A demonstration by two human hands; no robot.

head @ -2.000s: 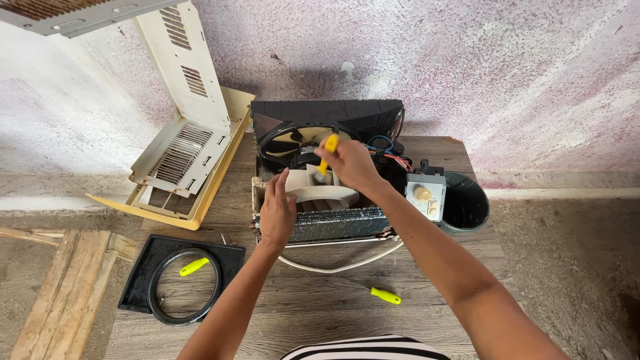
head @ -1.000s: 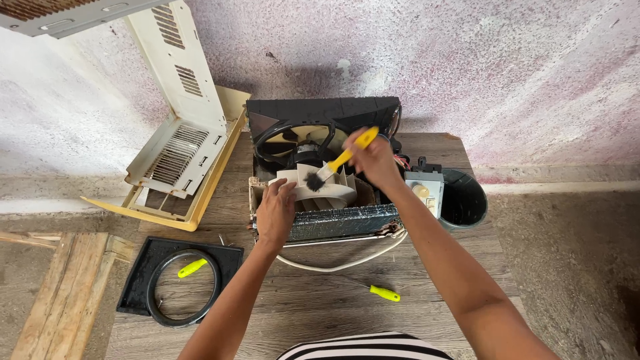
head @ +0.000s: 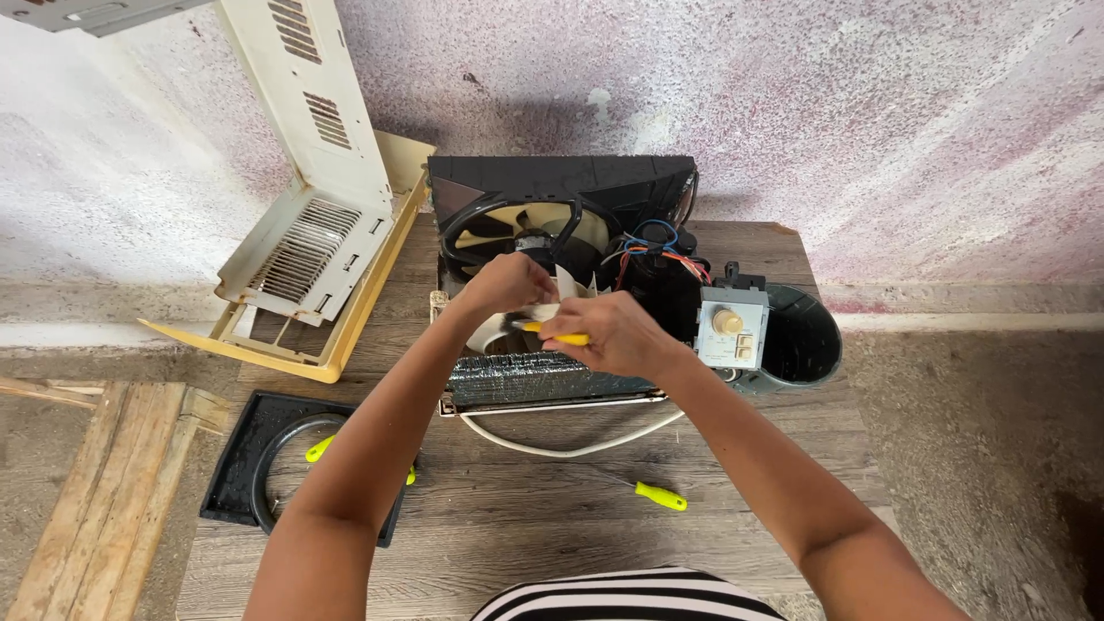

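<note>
An opened air conditioner unit, with a finned coil (head: 535, 381) along its near side, stands on the wood-grain table. My right hand (head: 608, 336) grips a yellow-handled paintbrush (head: 562, 335), its dark bristles against a white fan blade piece (head: 492, 332) inside the unit. My left hand (head: 509, 285) is at the upper edge of that white part, fingers bent; whether it pinches the part is hard to see. Behind my hands is a cream fan (head: 591, 231) in a black ring. Colored wires (head: 660, 246) and a control panel with a knob (head: 733, 328) lie to the right.
A dark bucket (head: 798, 336) stands right of the control panel. Cream casing panels (head: 323, 250) and a yellowed frame (head: 341, 358) lean at left. A black tray (head: 237, 466) holds a black ring and green-handled tools. A green screwdriver (head: 661, 496) and white cable (head: 569, 452) lie in front.
My left hand has moved up and inward over the white part. The brush in my right hand has come down, with its handle now lower and nearer the coil.
</note>
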